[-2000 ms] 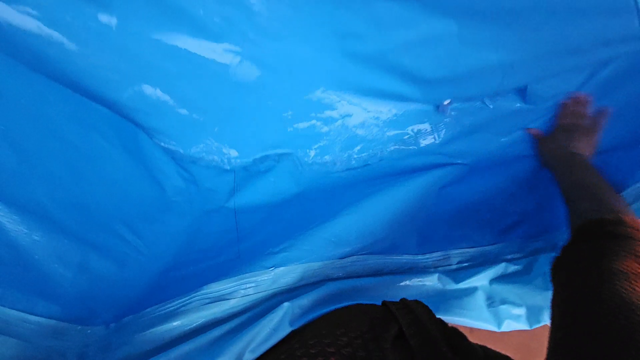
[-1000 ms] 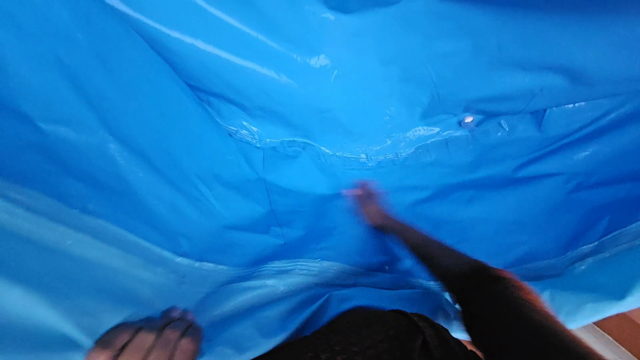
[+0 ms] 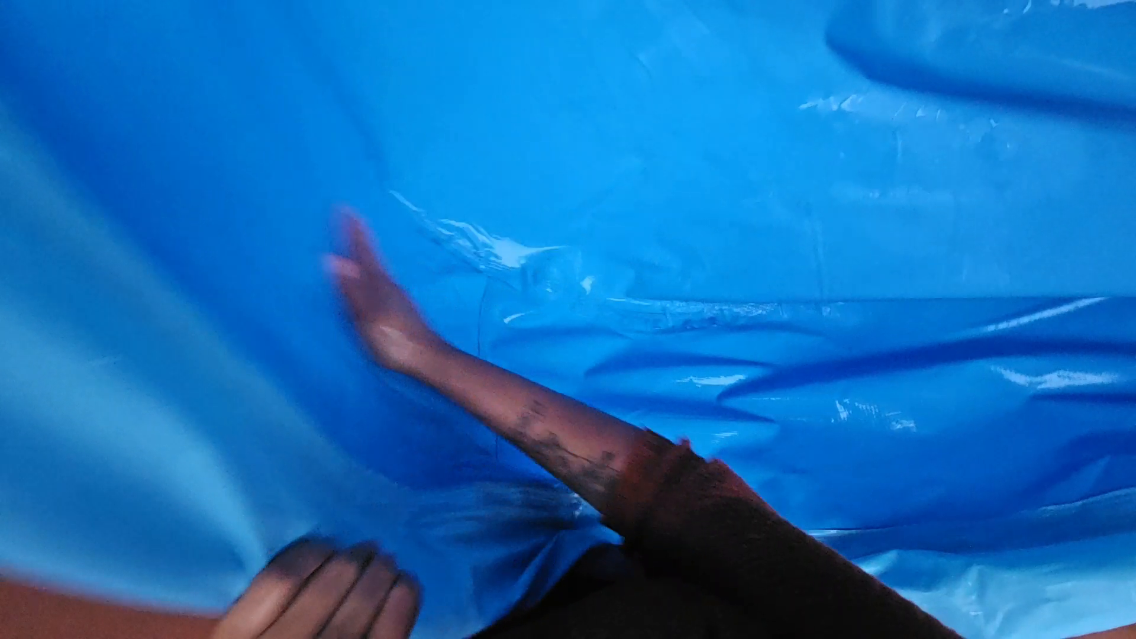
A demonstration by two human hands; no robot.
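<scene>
A glossy blue plastic sheet fills most of the view, with creases and folds across its middle and right. At the bottom left, my left hand has its fingers curled over on the sheet's near edge, gripping it, and the sheet pulls into folds beside it. My right hand reaches across to the left of the middle, blurred, its palm side against or just over the sheet; whether it touches cannot be told. Its fingers hold nothing. A dark sleeve covers the upper part of that forearm.
Dark clothing on my body shows at the bottom middle, against the sheet's near edge. A brown surface shows below the sheet at the bottom left corner.
My right hand has swept from the far right, through the middle, to the left side of the sheet. My left hand, out of view two seconds ago, came in at the bottom left.
</scene>
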